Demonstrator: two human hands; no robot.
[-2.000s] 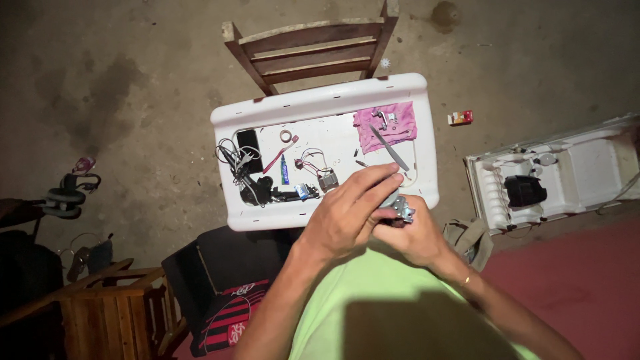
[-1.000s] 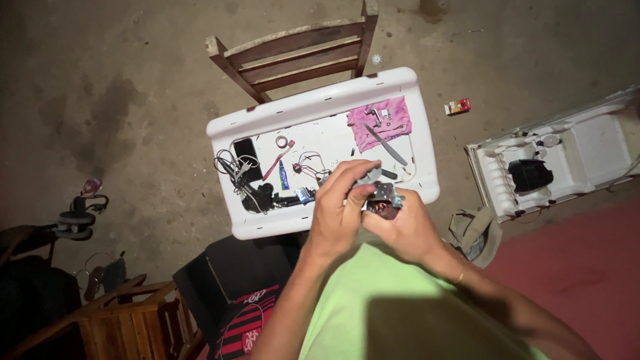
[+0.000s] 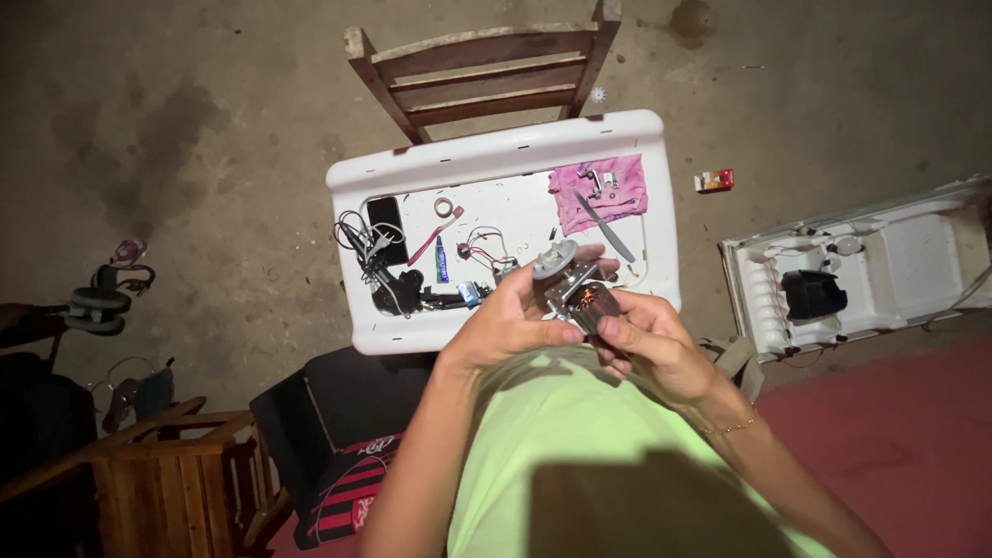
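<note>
Between both hands, above the near edge of a white plastic tray (image 3: 496,341), is a small electric motor (image 3: 590,307) with copper windings, a metal frame and a grey disc (image 3: 555,259) at its upper left end. My left hand (image 3: 519,310) cups the frame and disc side, thumb below. My right hand (image 3: 659,337) grips the motor body from the right. Beyond them a table knife (image 3: 606,226) lies partly on a pink cloth (image 3: 632,186) with small metal parts. Left of the hands are a wired component (image 3: 505,267), a blue tube (image 3: 442,260) and a pink toothbrush (image 3: 436,236).
A black phone (image 3: 387,225), a roll of tape (image 3: 442,207) and tangled cables (image 3: 364,240) lie in the tray's left part. A wooden chair (image 3: 488,70) stands beyond it. At right are a small red box (image 3: 714,180) and a white panel (image 3: 907,263) holding a black part.
Both hands have turned and spread around the motor, so its disc and windings show more plainly than in the earlier frames. The tray's contents look unmoved.
</note>
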